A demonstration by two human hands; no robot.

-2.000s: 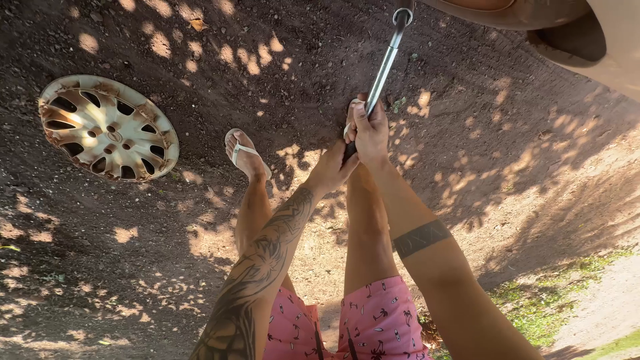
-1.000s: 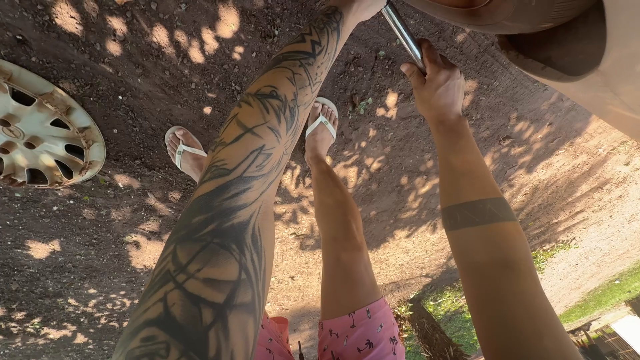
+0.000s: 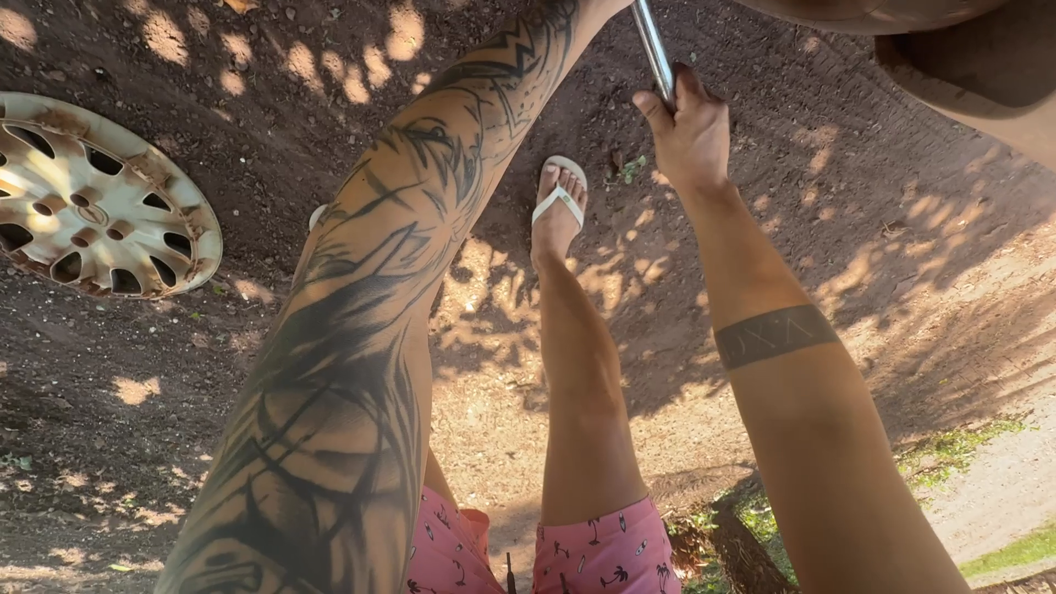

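A shiny metal bar, like a wrench handle (image 3: 653, 51), slants down from the top edge. Around its lower end my right hand (image 3: 695, 132) is closed, thumb on the left side. My tattooed left arm reaches up to the top edge, where only a sliver of my left hand (image 3: 609, 7) shows beside the bar; its fingers are out of frame. The bar's far end is hidden too.
At the upper right is a vehicle's body panel (image 3: 973, 107) with a dark opening. A worn hubcap (image 3: 153, 186) lies on the dirt at left. My sandaled foot (image 3: 561, 202) stands below the bar. A tree trunk (image 3: 742, 544) and grass are at lower right.
Two seconds ago both hands were together at the bar's lower end. My left hand has moved up along the bar, out of view for the most part; my right hand has stayed on the lower end.
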